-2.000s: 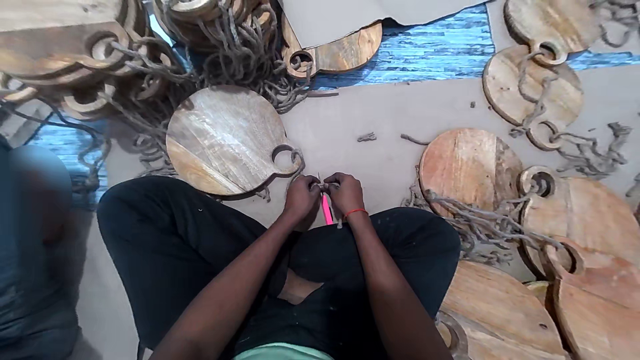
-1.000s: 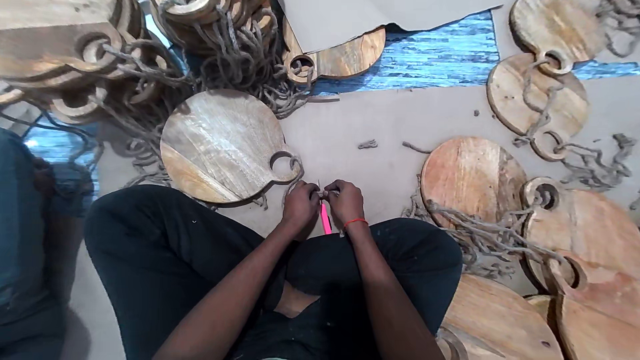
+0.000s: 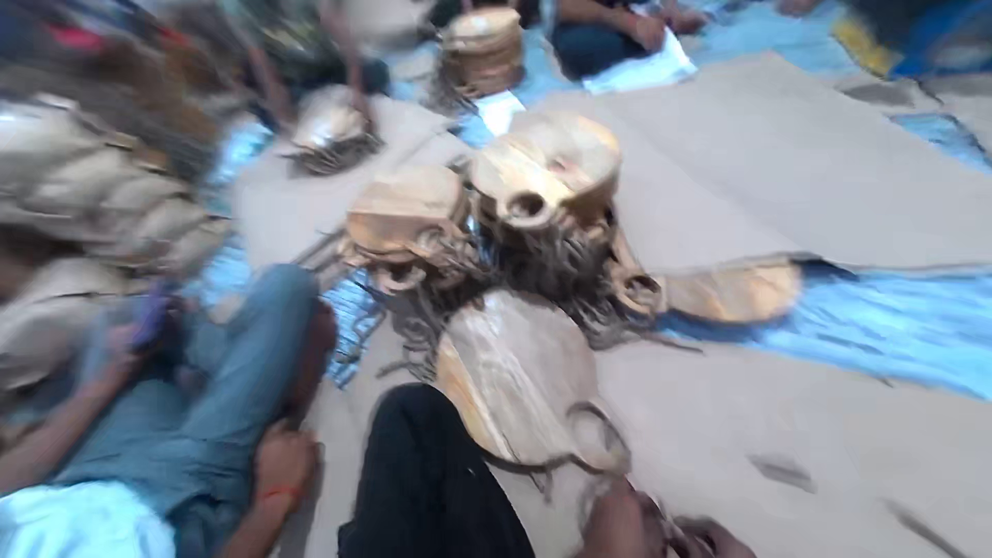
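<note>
My left hand (image 3: 624, 521) is at the bottom edge of the head view, just below the ring handle of a round wooden board (image 3: 515, 376). Close on its right is my right hand (image 3: 709, 539), mostly cut off by the frame. Both hands are blurred, and a thin thing, perhaps cord, shows between their fingers. What each hand grips cannot be made out. The board lies flat beyond my knee, its ring handle pointing toward my hands. Dark rope lies in tangles behind the board.
Stacks of round boards (image 3: 407, 205) with rope stand beyond the board. Another board (image 3: 732, 293) lies partly under a brown sheet (image 3: 837, 178). A seated person (image 3: 232, 411) is close at the left; more people sit farther back. Small scraps (image 3: 783, 471) lie at the right.
The view has swung up and to the left, bringing in the seated person and the far stacks. My hands stay close together near the same board's ring.
</note>
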